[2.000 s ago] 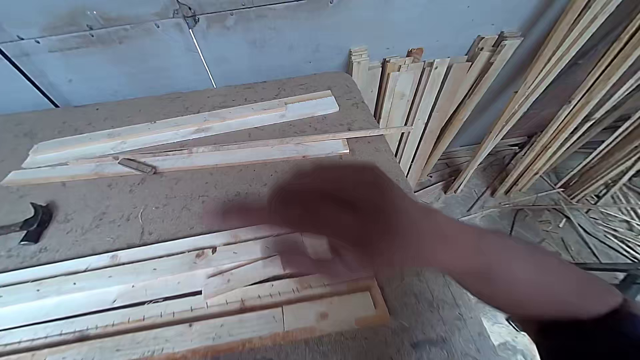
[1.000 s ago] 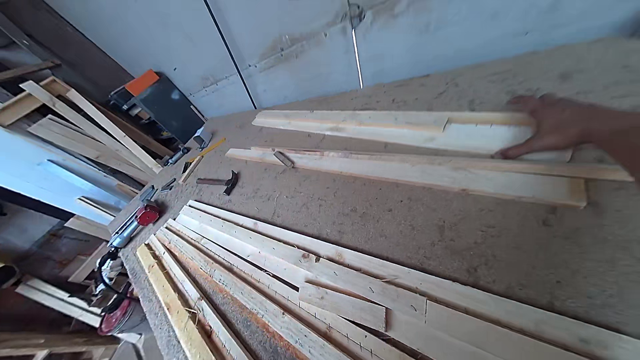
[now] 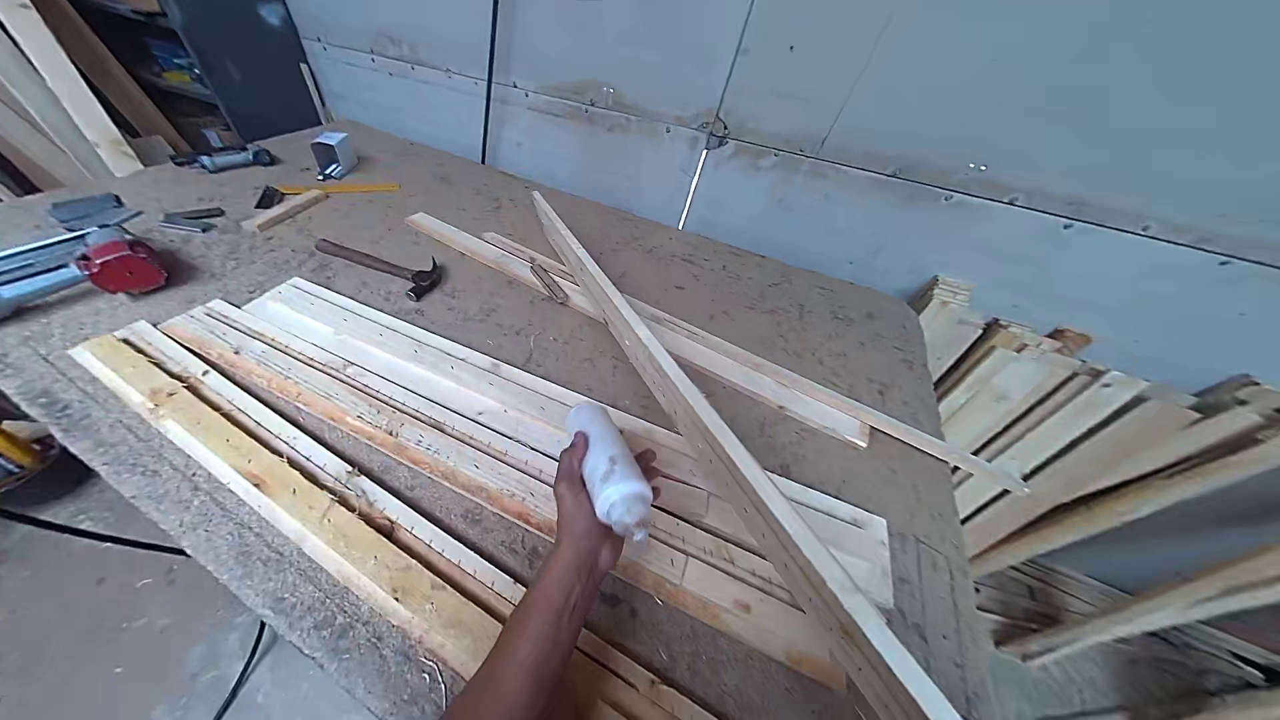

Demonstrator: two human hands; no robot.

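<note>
My left hand (image 3: 590,490) is closed around a white plastic bottle (image 3: 608,465), its narrow end towards me, above pale wooden strips (image 3: 400,370) laid side by side on the workbench. A long wooden strip (image 3: 680,400) slants across the bench from the far side past the bottom edge; whatever holds its near end is hidden. My right hand is out of view. Beyond my left hand, two more strips (image 3: 750,385) lie with a small brown stick (image 3: 548,283) on them. A claw hammer (image 3: 422,278) lies to their left.
The chipboard bench (image 3: 480,205) stands by a grey panel wall (image 3: 850,130). At its left lie a red-and-grey tool (image 3: 125,265), a yellow rule (image 3: 345,188) and a metal box (image 3: 333,155). Wooden boards (image 3: 1040,420) lean beyond the right edge; a black cable (image 3: 90,530) crosses the floor.
The hand reaching in from the right has left the view. My left hand has come in with the white bottle. One long strip now slants across the others. The view has shifted.
</note>
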